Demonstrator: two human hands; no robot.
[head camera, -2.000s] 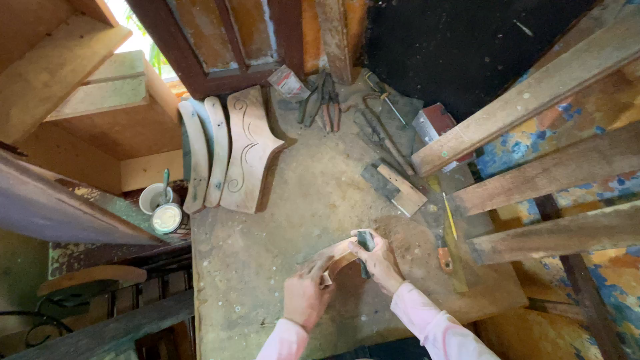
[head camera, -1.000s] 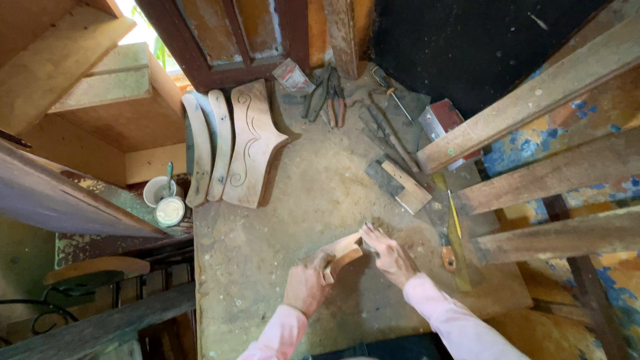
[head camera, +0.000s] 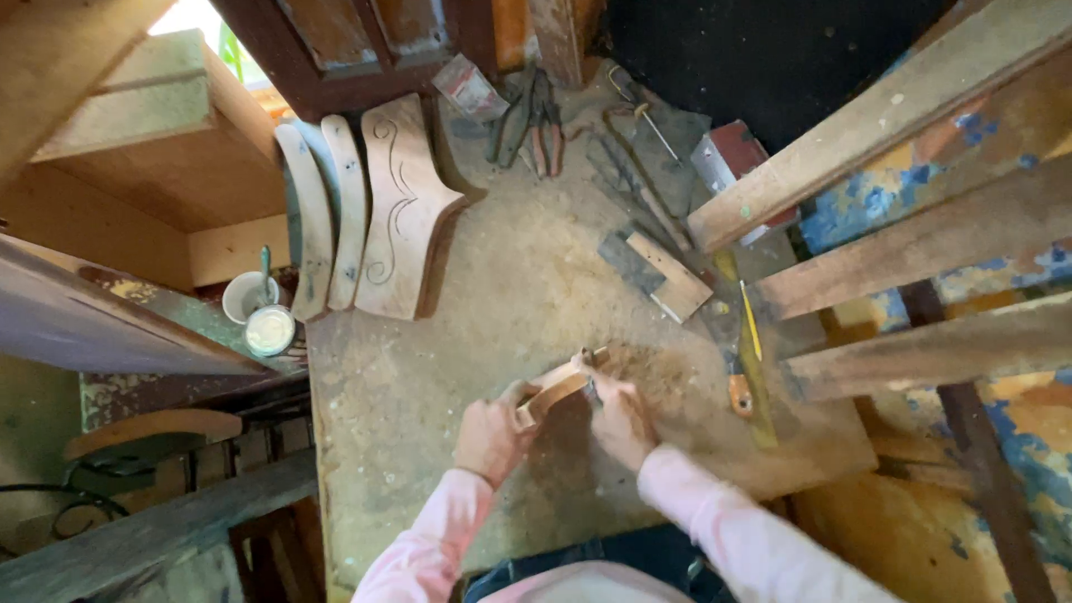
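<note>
My left hand (head camera: 494, 429) grips the near left end of a small curved wooden piece (head camera: 554, 394), held above the worktable. At the piece's far right end is my right hand (head camera: 618, 412), its fingers closed around something dark, perhaps sandpaper, mostly hidden by the fingers. Brown wood dust (head camera: 657, 373) lies on the tabletop just right of the piece. Farther off, a carved wooden panel (head camera: 400, 209) with scroll lines rests beside two curved wooden slats (head camera: 345, 209).
Pliers (head camera: 546, 134), a screwdriver (head camera: 657, 130) and a wooden try square (head camera: 677, 280) lie at the back and right of the worktable (head camera: 402, 402). A yellow pencil (head camera: 750, 320) is near leaning wooden boards (head camera: 904, 243). Two small tubs (head camera: 270, 330) stand left.
Two seconds ago a dark block showed in my right hand on top of the piece; now the fingers mostly cover what they hold. Both hands stay on the wooden piece, which has tilted.
</note>
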